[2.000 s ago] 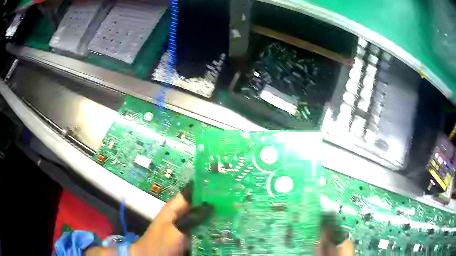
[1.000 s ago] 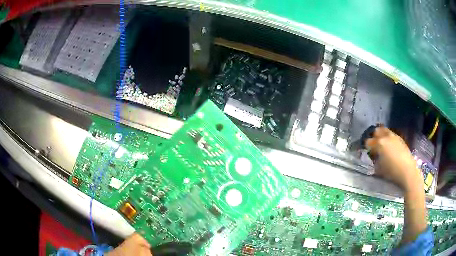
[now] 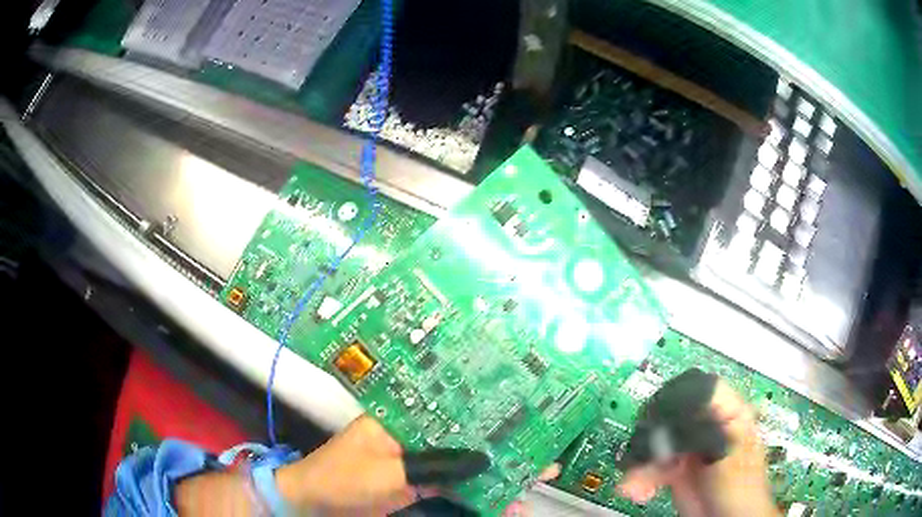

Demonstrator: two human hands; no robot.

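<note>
My left hand, with black finger cots and a light blue wrist band, grips a green printed circuit board by its lower edge. The board is tilted and glare covers its two white circles. A small orange-copper square shows near its left edge. My right hand, with black finger cots, is just right of the board, fingers bent together and blurred. A pale bit shows at its fingertips; I cannot tell if it is a held part.
More boards lie on the railed conveyor below. Behind are a bin of white pieces, a bin of dark components, a clear tray of silver-white blocks and grey trays. A blue coiled cord hangs across the view.
My right hand has moved from the clear tray back beside the held board. My left hand still holds the board, now further right in view. The view has shifted.
</note>
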